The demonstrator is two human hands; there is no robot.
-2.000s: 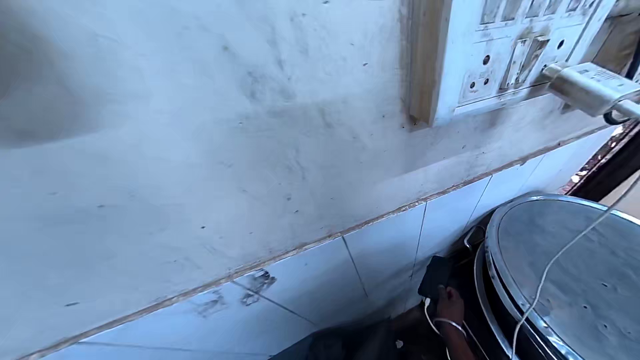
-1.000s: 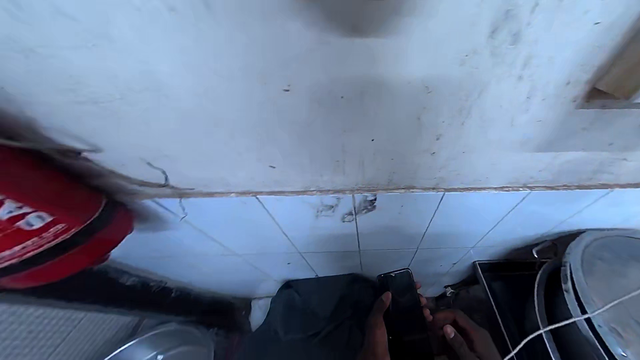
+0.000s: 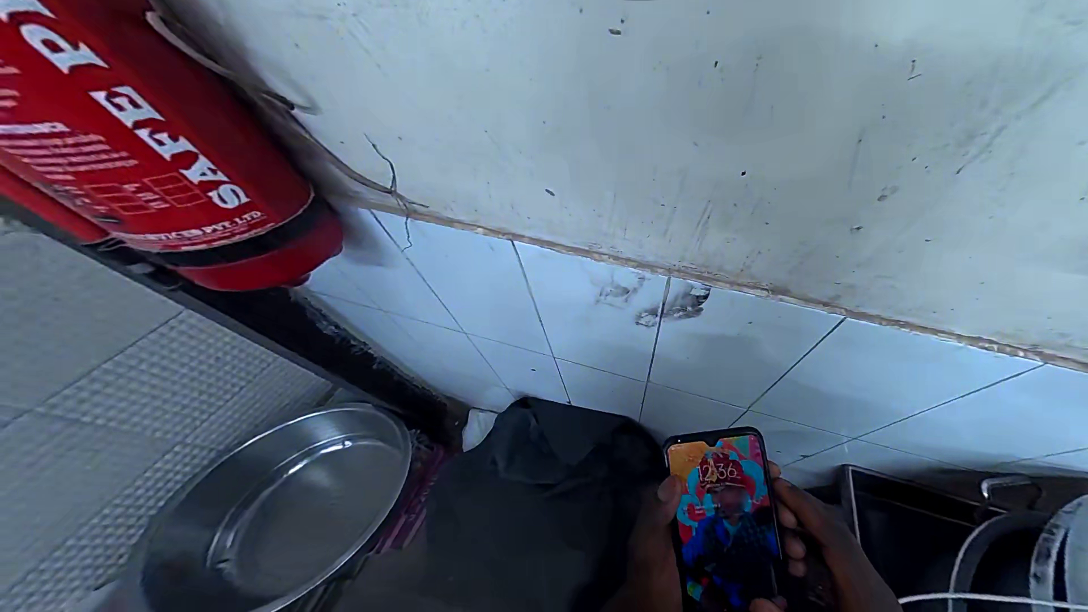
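A smartphone (image 3: pixel 727 518) with its screen lit stands upright between both hands at the lower middle right. My left hand (image 3: pixel 654 544) grips its left edge, the thumb beside the screen. My right hand (image 3: pixel 820 535) wraps its fingers round the right edge, with a thumb tip low near the screen's bottom. A dark cloth (image 3: pixel 544 493) lies just left of the phone. The lower parts of both hands are cut off by the frame or lost in shadow.
A red fire extinguisher (image 3: pixel 212 161) hangs at the upper left. Below it is a round metal basin (image 3: pixel 314 493). A black tray (image 3: pixel 901 527) and a metal vessel (image 3: pixel 1062 544) with a white cable (image 3: pixel 994 597) stand at the lower right. A tiled wall (image 3: pixel 595 331) rises behind.
The phone's screen, dark one second ago, is now lit. Two seconds ago one hand was by a dark device with a white cable; both hands now hold the phone. The view has swung left.
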